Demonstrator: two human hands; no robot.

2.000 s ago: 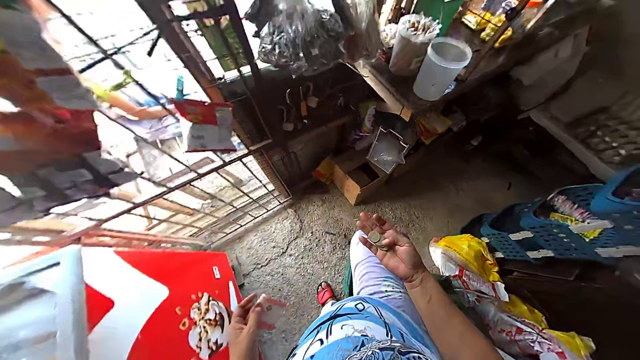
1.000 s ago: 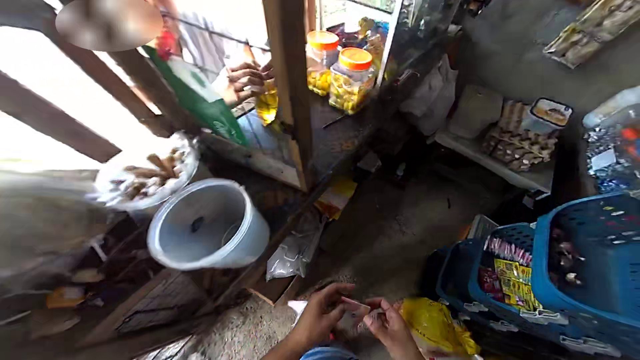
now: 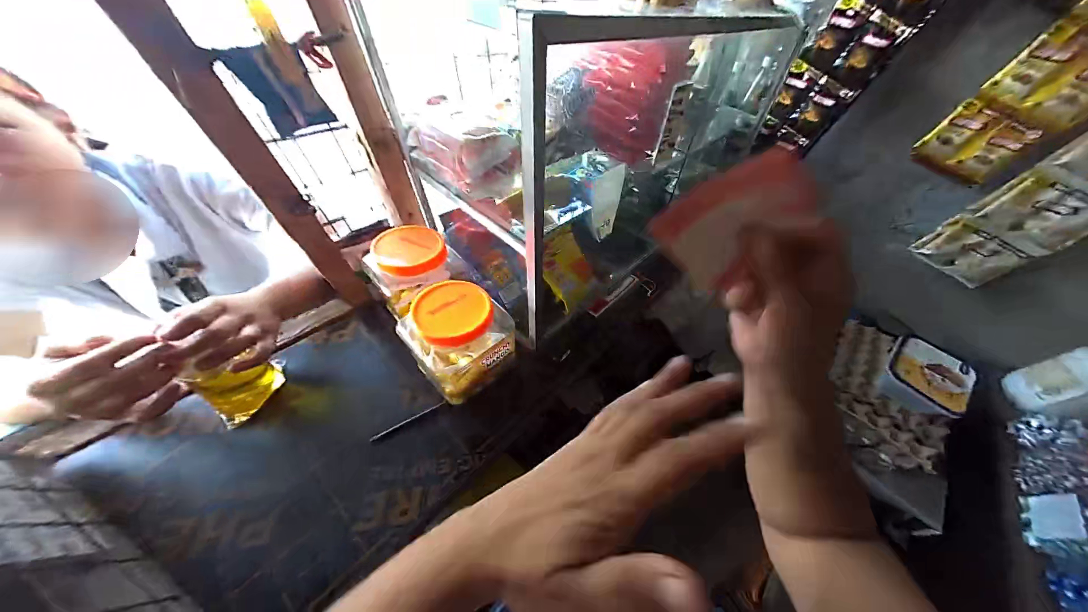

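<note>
My right hand (image 3: 786,280) is raised in front of the glass display case (image 3: 534,187) and pinches a flat red-and-pale packet or paper (image 3: 735,208), too blurred to tell which. Lower and to its left is my left hand (image 3: 612,476), fingers spread, with nothing visible in it; its fingertips come near my right wrist. Two clear plastic jars with orange lids, the front one (image 3: 459,353) and the rear one (image 3: 408,255), stand on the dark counter beside the case. Across the counter, another person's hands (image 3: 161,361) hold a clear bag of yellow liquid (image 3: 238,391).
The dark counter (image 3: 297,501) bears faded lettering. Wooden posts (image 3: 246,153) frame the opening where the other person stands. Hanging sachet strips (image 3: 994,136) line the right wall. Egg trays (image 3: 892,425) and a lidded plastic tub (image 3: 931,374) are at the lower right.
My hands were together low down a second ago; now they are apart, with my right hand raised holding the red-and-pale piece. The view has swung to the counter and display case.
</note>
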